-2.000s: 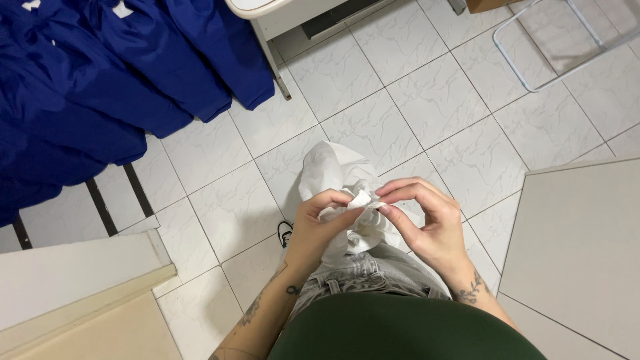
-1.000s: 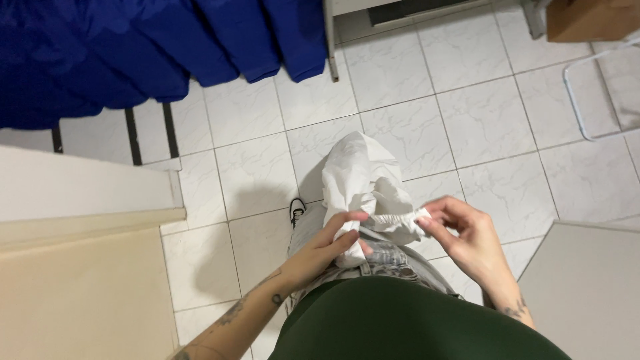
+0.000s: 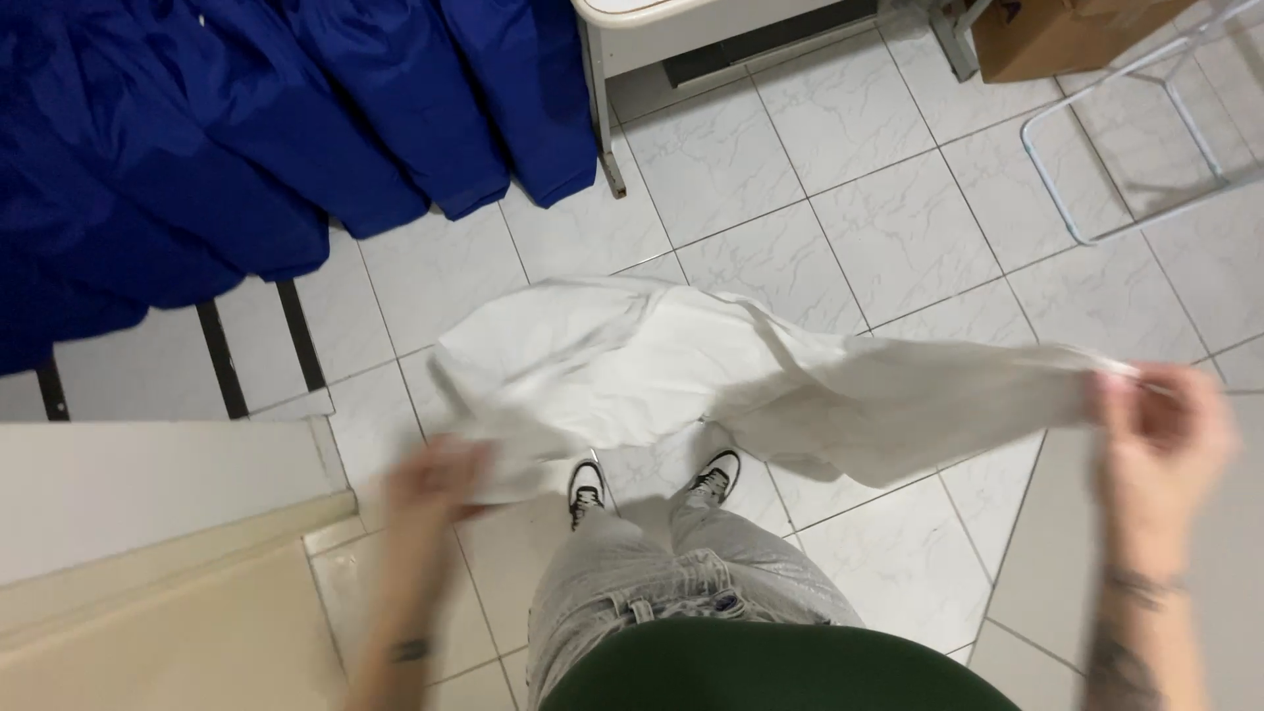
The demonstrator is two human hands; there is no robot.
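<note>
A thin white fabric piece [image 3: 632, 365], its kind not plain, hangs stretched between my two hands above the tiled floor. At the left, my left hand [image 3: 434, 479] is blurred and grips one end of it. Far to the right, my right hand [image 3: 1165, 415] pinches the other end near its edge. The middle of the fabric billows and sags, with folds running across it. Below it show my shoes and grey jeans.
Blue garments [image 3: 395, 109] hang in a row at the upper left. A white table [image 3: 671, 35] stands at the top, with a cardboard box [image 3: 1066, 39] and a white metal frame [image 3: 1057, 188] to its right. Pale panels [image 3: 148, 494] flank me at the lower left and right.
My hands have moved wide apart, left hand to the left and right hand to the right. The white fabric, bunched between them before, is now spread out.
</note>
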